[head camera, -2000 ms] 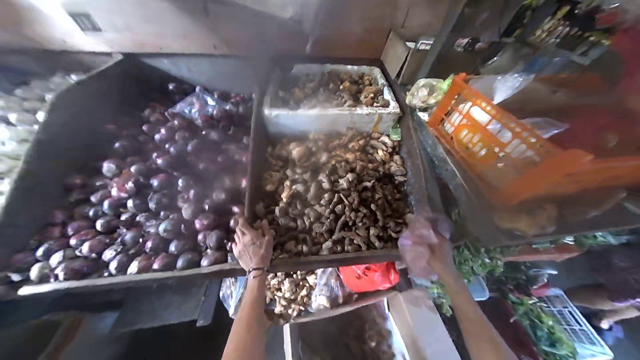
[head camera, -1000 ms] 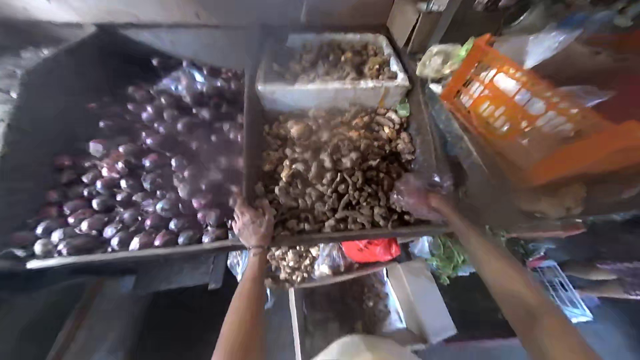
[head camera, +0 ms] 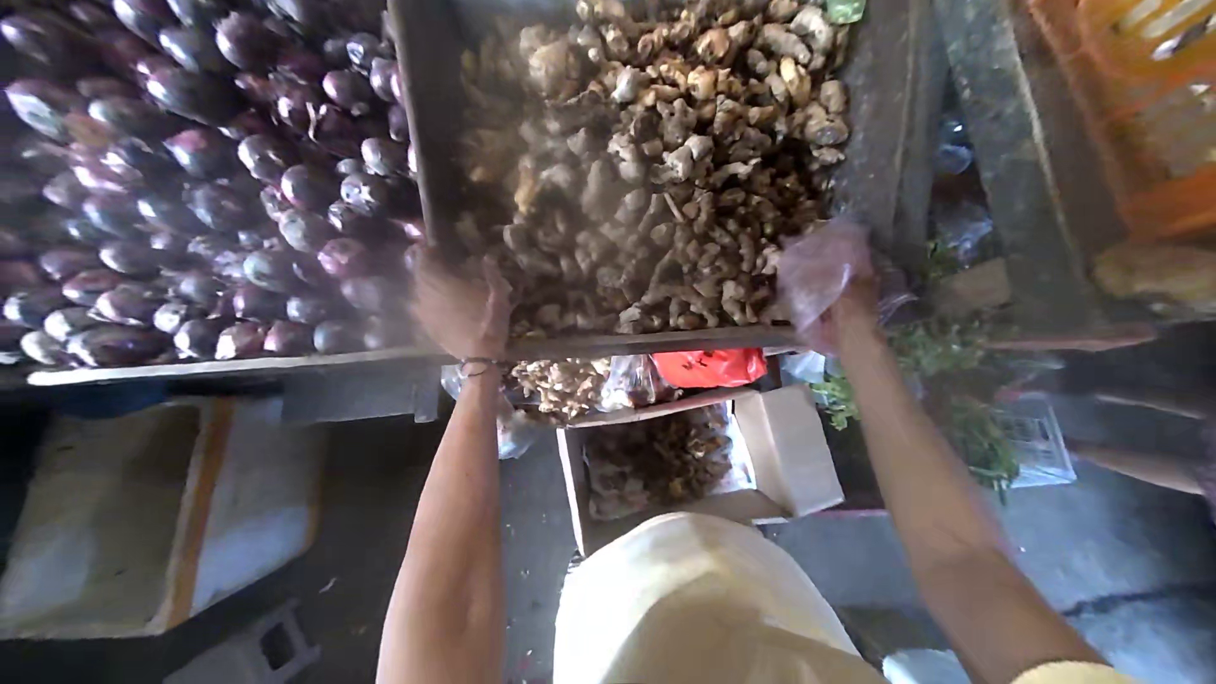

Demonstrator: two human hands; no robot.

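Note:
Ginger roots [head camera: 655, 180] fill a dark wooden bin [head camera: 888, 142]. My left hand [head camera: 461, 302], with a thin bracelet at the wrist, rests on the divider at the bin's front left corner, beside a heap of red onions [head camera: 237, 209]; motion blur hides its fingers. My right hand [head camera: 845, 285] is at the front right corner of the ginger, inside or wrapped by a thin clear plastic bag [head camera: 817, 271] that covers its fingers. Whether the fingers are closed on the bag cannot be told.
Below the front edge are a red plastic bag [head camera: 708, 367], light ginger pieces [head camera: 560, 385] and an open cardboard box [head camera: 793, 451]. An orange plastic crate [head camera: 1159, 123] stands at the right, with leafy greens [head camera: 959, 380] lower down. A foam box [head camera: 104, 513] sits at the lower left.
The view has tilted down, showing more of the body and floor. My left hand stays by the divider; my right hand remains near the bin's front right corner with the plastic.

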